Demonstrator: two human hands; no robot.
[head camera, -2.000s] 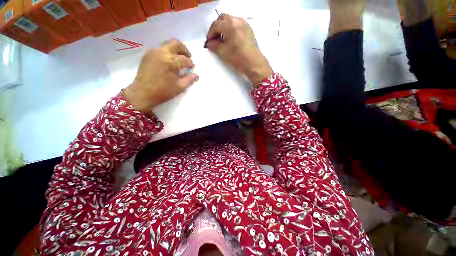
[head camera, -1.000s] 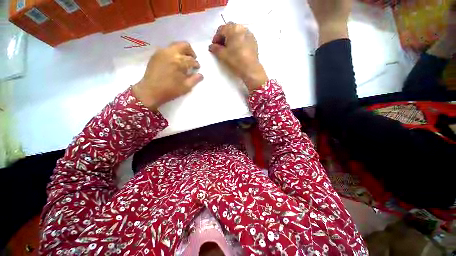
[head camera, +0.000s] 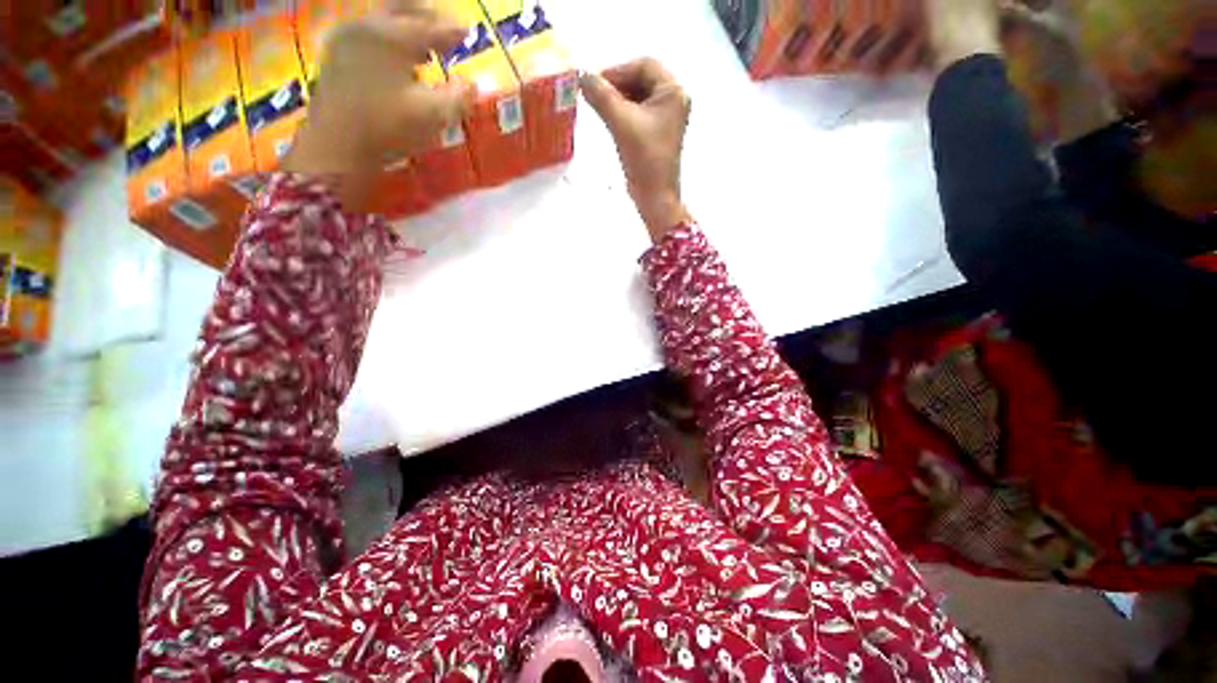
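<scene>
A tight row of orange product boxes (head camera: 501, 127) with yellow panels and small white barcode patches stands at the back left of the white table (head camera: 534, 294). My left hand (head camera: 380, 100) is over the row, blurred, with fingers spread; I cannot tell whether it touches a box. My right hand (head camera: 650, 114) is just right of the row's right end. Its thumb and index finger are pinched near the end box's barcode patch; a tiny dark tip may be between them, too small to be sure.
More orange boxes (head camera: 841, 34) stand at the back right. Another person's dark sleeve (head camera: 1014, 200) and hands are at the right. Other orange and yellow boxes (head camera: 27, 274) are at the far left. A red patterned cloth (head camera: 934, 467) lies below the table's right side.
The view has shifted, showing more of the boxes' yellow panels. My left hand has moved from the white sheet up over the row. My right hand has come beside the row's right end.
</scene>
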